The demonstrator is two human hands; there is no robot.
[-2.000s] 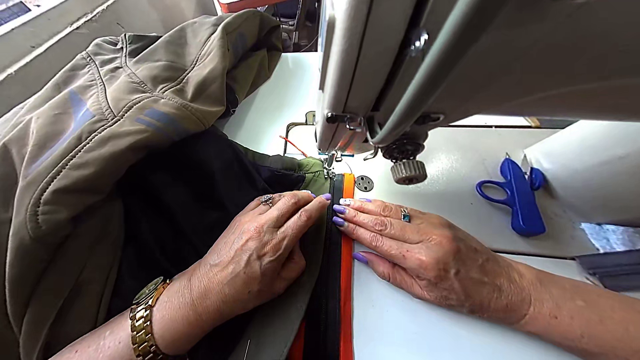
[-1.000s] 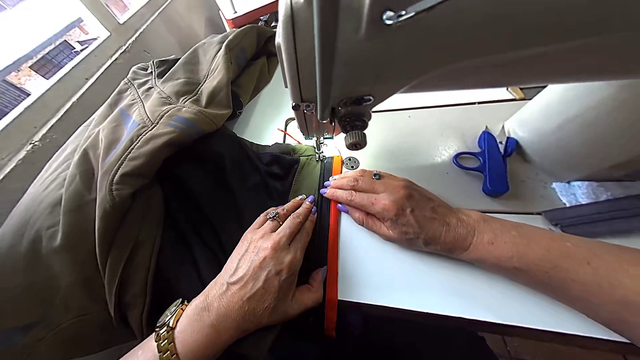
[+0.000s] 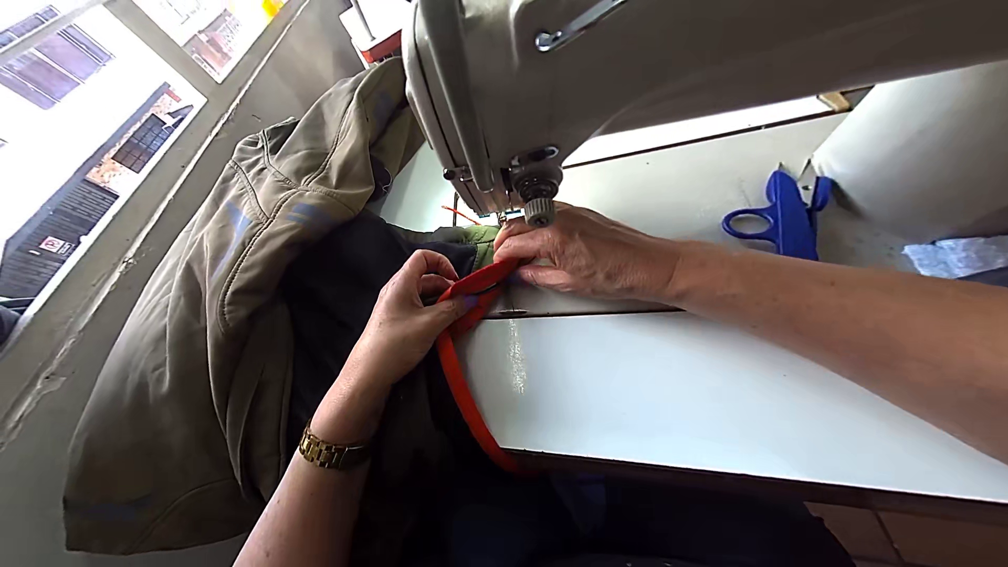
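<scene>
A sewing machine stands over a khaki garment with a dark lining. Its presser foot area is partly hidden behind my right hand. A red-orange fabric strip runs along the garment's edge and is lifted and folded over near the needle. My left hand pinches the fold between thumb and fingers. Close to the presser foot, my right hand grips the strip's upper part, below the machine's knurled knob. Green fabric shows just left of the right hand's fingers.
Blue-handled thread snips or scissors lie on the machine bed at the right, beside the machine's pillar. Farther right is a light blue cloth. The white table's front edge crosses below my right forearm. A window is at upper left.
Both hands lay flat on the strip and garment edge before; now they pinch the strip, which is lifted and bent. My right hand has moved up close to the needle area.
</scene>
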